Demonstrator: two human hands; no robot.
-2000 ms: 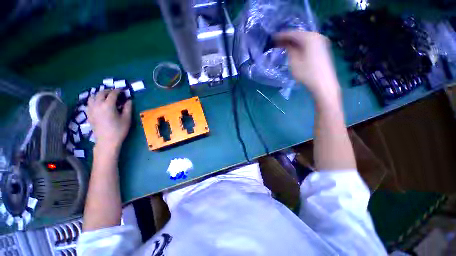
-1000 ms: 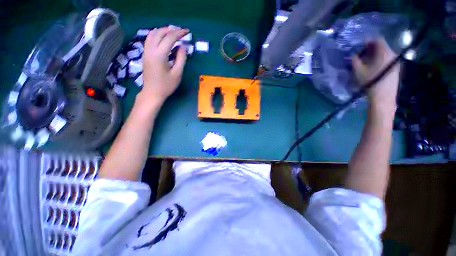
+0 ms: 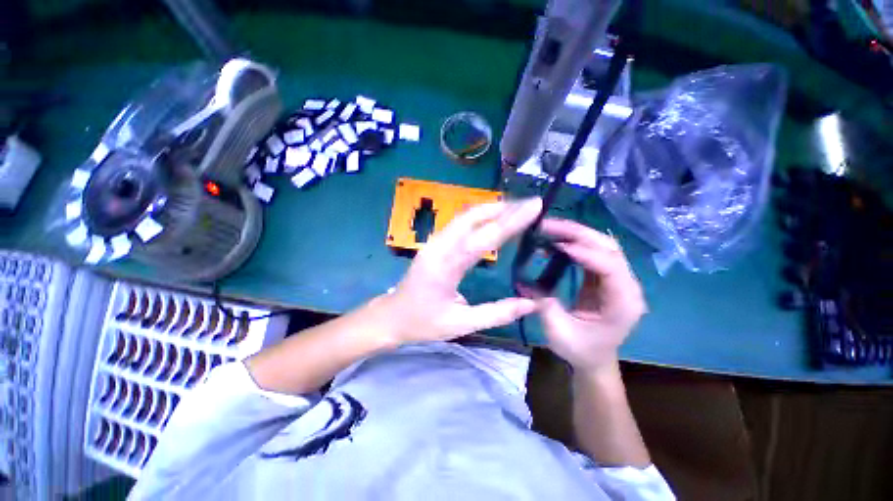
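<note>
My right hand [image 3: 599, 298] holds a small black part [image 3: 544, 268] between thumb and fingers, in front of my body at the bench edge. My left hand [image 3: 443, 279] has its thumb and fingertips at the left side of the same part; the exact contact is partly hidden by the blurred fingers. The orange fixture [image 3: 403, 217] lies behind my left hand, which covers its right part. Its left cross-shaped cut-out shows and is empty.
Grey screwdriver [image 3: 558, 73] stands before the silver feeder [image 3: 609, 113], its black cord crossing near my hands. Clear plastic bag [image 3: 685, 161] and black parts [image 3: 852, 264] lie right. White-square labels [image 3: 328, 137], a tape ring [image 3: 465, 136], grey dispenser [image 3: 211, 230] and blister tray [image 3: 162, 367] are left.
My left hand has left the white labels and my right hand has left the plastic bag. Both have come together over the front of the bench, with the black part between them.
</note>
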